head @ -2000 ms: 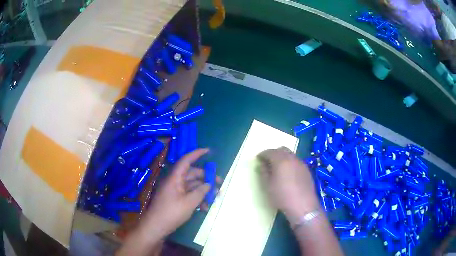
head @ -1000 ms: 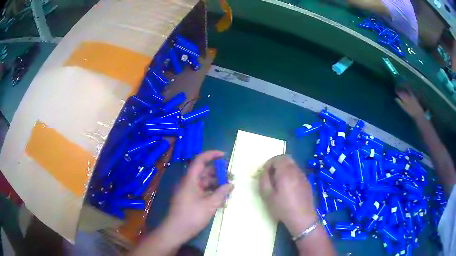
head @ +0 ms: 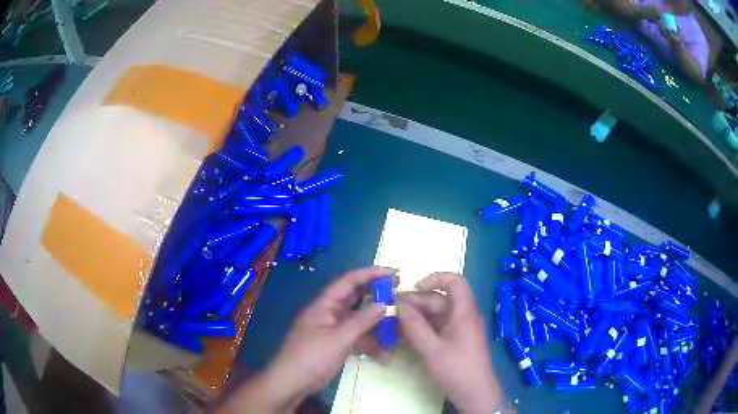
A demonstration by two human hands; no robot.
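My left hand (head: 328,327) holds a blue cylinder (head: 384,293) upright between thumb and fingers, over the pale cream sheet (head: 421,247). A small white sticker (head: 389,310) shows across the middle of the cylinder. My right hand (head: 449,331) touches the cylinder at the sticker from the right with thumb and fingertips. Whether the sticker is pressed down flat cannot be told. The hands cover the middle of the sheet.
A cardboard carton (head: 97,162) with orange tape lies open at left, full of blue cylinders. A pile of blue cylinders (head: 599,299), many with white spots, lies at right. Beyond the metal rail (head: 453,149) are teal parts (head: 602,125) and another person (head: 688,36).
My left hand has moved right and down with the cylinder. My right hand has come left from over the sheet to the cylinder, where a white sticker now shows. Another person's arm beyond the pile has withdrawn.
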